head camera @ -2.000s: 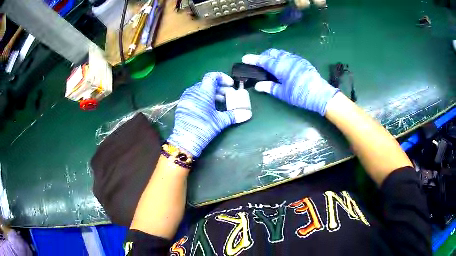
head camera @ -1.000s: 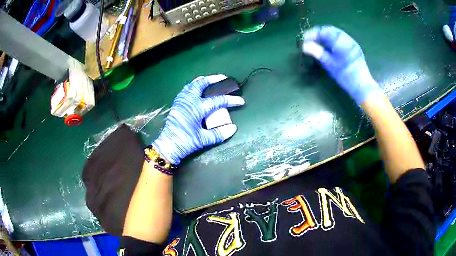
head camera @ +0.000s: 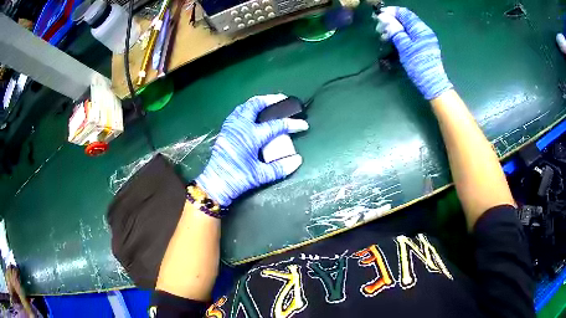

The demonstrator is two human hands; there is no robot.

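Observation:
My left hand [head camera: 248,146], in a blue-white knit glove with pale fingertips, holds a black power adapter [head camera: 280,110] near the middle of the green bench. A white pad [head camera: 278,149] sits between its lower finger and thumb. A thin black cable [head camera: 344,78] runs from the adapter up and right to my right hand. My right hand [head camera: 414,46], gloved alike, is at the top beside the cream knobs [head camera: 347,3] of the test instrument [head camera: 257,13]. Its fingertips are closed on the cable's end; the plug itself is too small to make out.
A dark brown cloth [head camera: 146,217] lies by my left forearm. Pens [head camera: 155,46] and a white bottle [head camera: 110,26] are at upper left, near a white carton [head camera: 96,118] with a red part. Black adapters [head camera: 546,205] fill a blue bin at right. Another gloved fingertip [head camera: 561,42] shows at the right edge.
The right hand first let go of the adapter and moved right, then moved up to the knobs, stretching the cable out. The left hand still holds the adapter and pad.

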